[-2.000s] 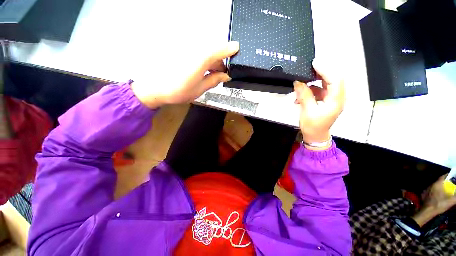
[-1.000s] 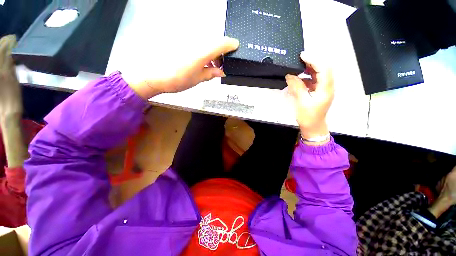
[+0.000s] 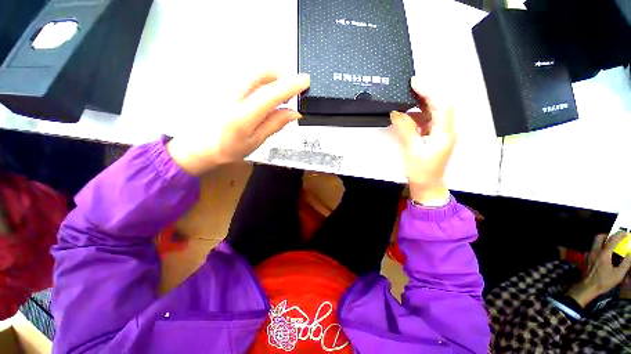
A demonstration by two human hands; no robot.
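A black dotted box (image 3: 356, 52) with white lettering and a small half-round notch lies on the white tabletop in front of me. Its top edge is cut off by the frame. A plain black strip shows below its near edge. My left hand (image 3: 242, 124) is at the box's near left corner, with thumb and forefinger apart and the fingertips at its edge. My right hand (image 3: 425, 142) is at the near right corner, with fingertips on the box's edge and side. The undersides of the fingers are hidden.
A black tray (image 3: 41, 83) with a white item stands at the far left. A closed black box (image 3: 529, 83) stands at right beside other black boxes. A neighbour's hand (image 3: 602, 266) holds something yellow at far right. Printed marks (image 3: 304, 156) lie near the table's front edge.
The black tray at left with its white item has come further into view. The dotted box and both hands sit slightly further left in the picture. My left fingers are spread wider.
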